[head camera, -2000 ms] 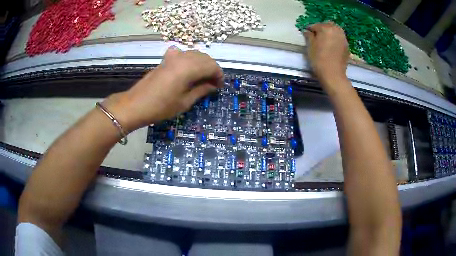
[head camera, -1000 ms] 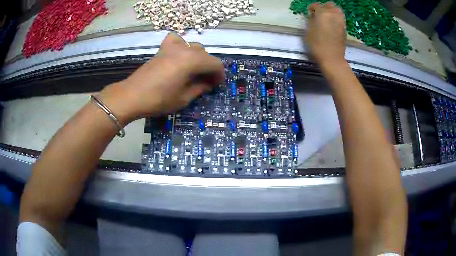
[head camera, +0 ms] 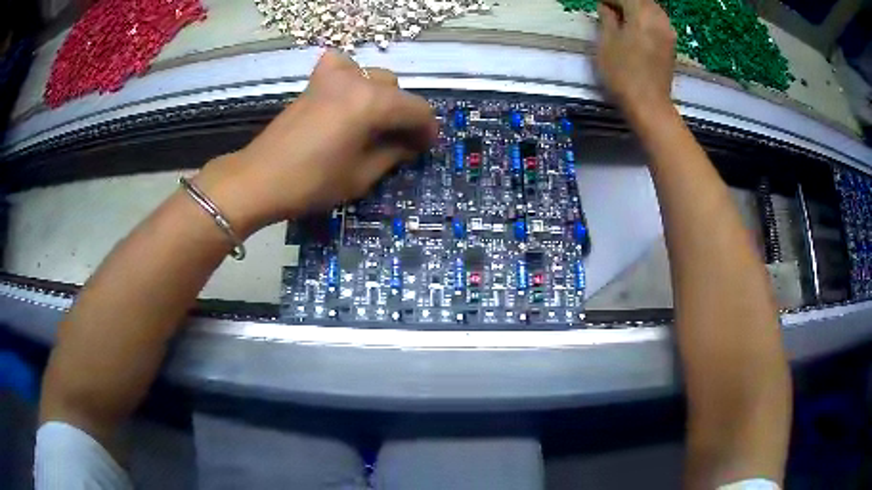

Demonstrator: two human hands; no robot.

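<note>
The circuit board panel (head camera: 430, 249) lies between the conveyor rails, with blue parts and a few red and green ones on it. My left hand (head camera: 349, 139) is over the panel's upper left part, fingers bent down and blurred; whether it holds a part cannot be seen. My right hand (head camera: 636, 48) is at the left edge of the green components (head camera: 731, 43), fingertips together near the top of the picture; any piece in them is too small to tell. The white components (head camera: 359, 19) lie beyond the far rail, above my left hand.
The red components (head camera: 119, 43) are heaped at the upper left. The near rail (head camera: 430, 337) runs below the panel. A white sheet (head camera: 617, 220) lies below rail level, right of the panel. A ribbed rod (head camera: 769, 220) and another panel (head camera: 856, 230) are at the right.
The panel and rails sit higher in the picture, and the panel slightly further right. My left hand stays over its upper left part. My right hand stays by the green heap.
</note>
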